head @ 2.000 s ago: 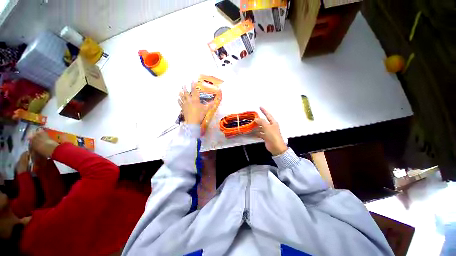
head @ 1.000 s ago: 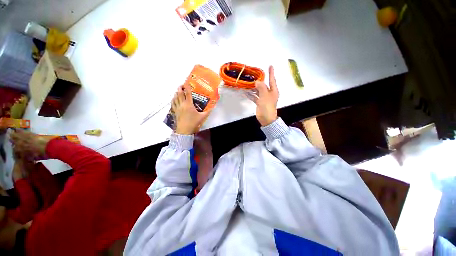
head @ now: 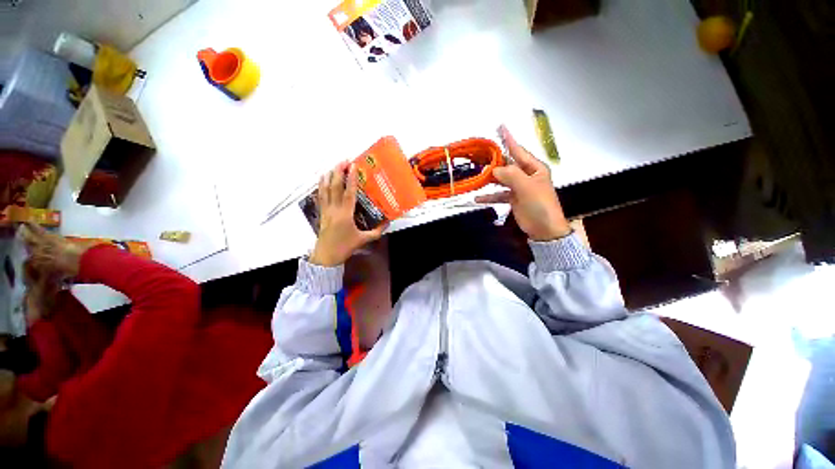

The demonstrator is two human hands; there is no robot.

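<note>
A retail box (head: 392, 180) with an orange side and a dark printed face lies tilted near the table's front edge. My left hand (head: 339, 215) grips it from the left. A coiled orange cable (head: 462, 168) with a black part inside and a pale band around it is just right of the box, at or touching its orange edge. My right hand (head: 533, 190) holds the coil's right end between thumb and fingers. Whether any of the coil is inside the box cannot be told.
A yellow-green strip (head: 546, 136) lies right of the coil. A printed box (head: 380, 27) stands at the back. A yellow and orange tape dispenser or cup (head: 234, 73) and an open carton (head: 108, 147) are at left. A person in red sleeves (head: 137, 275) works at far left.
My left hand has turned the box so its orange side faces the coil. My right hand has moved right and nearer, and the coil now sits against the box.
</note>
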